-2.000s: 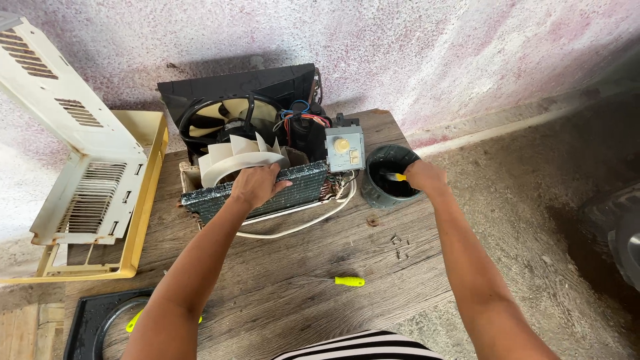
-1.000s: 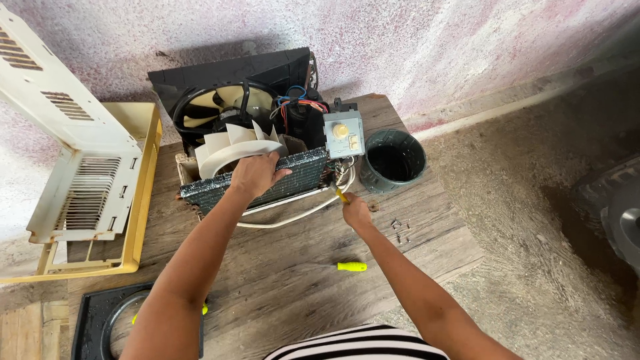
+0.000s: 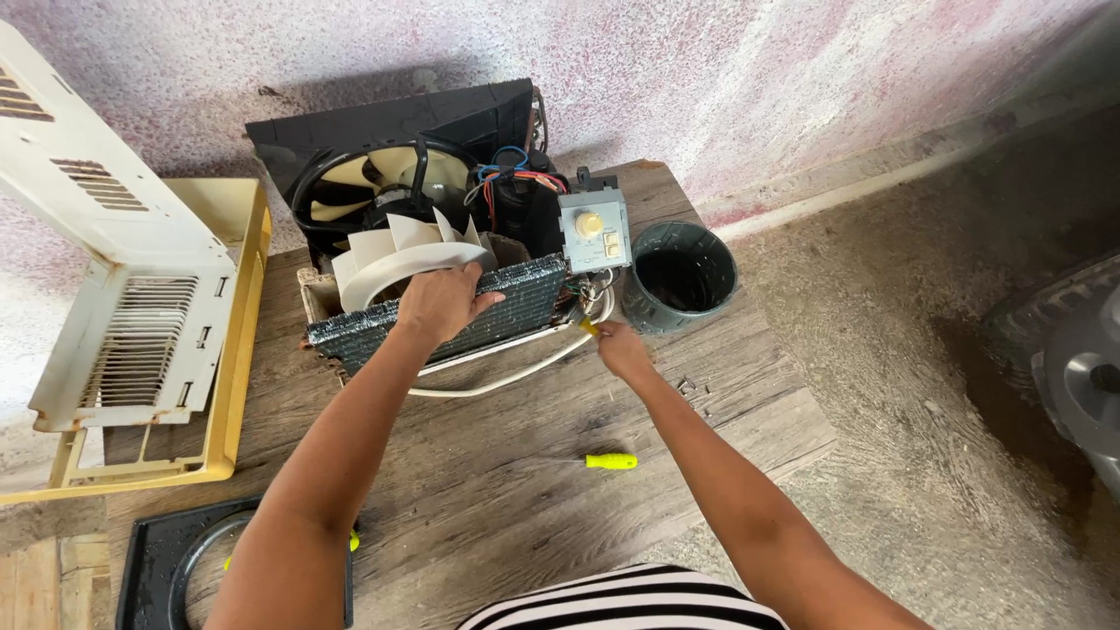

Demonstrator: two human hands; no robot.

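Note:
An opened window air conditioner stands on a wooden table. My left hand (image 3: 442, 302) rests over the top edge of its finned coil (image 3: 516, 306), fingers at the rim of the white blower wheel (image 3: 411, 258). My right hand (image 3: 623, 350) holds a yellow-handled tool (image 3: 587, 326), likely a brush, at the coil's lower right corner; its tip is hard to make out. Above that hand is the grey control box (image 3: 595, 229) with a knob, wires hanging below it. Behind the blower wheel are the fan (image 3: 385, 179) and bundled coloured wires (image 3: 516, 179).
A dark bucket (image 3: 681, 315) stands right of the unit. Nearer me lie a yellow-green screwdriver (image 3: 611, 461) and several screws (image 3: 696, 389). A white cord (image 3: 507, 382) curves before the coil. The white and yellow housing (image 3: 236, 350) is left; a black frame (image 3: 149, 560) lies lower left.
My right hand has moved left from inside the bucket to the coil's right corner, with the yellow-handled tool in it. My left hand stays at the coil's top edge.

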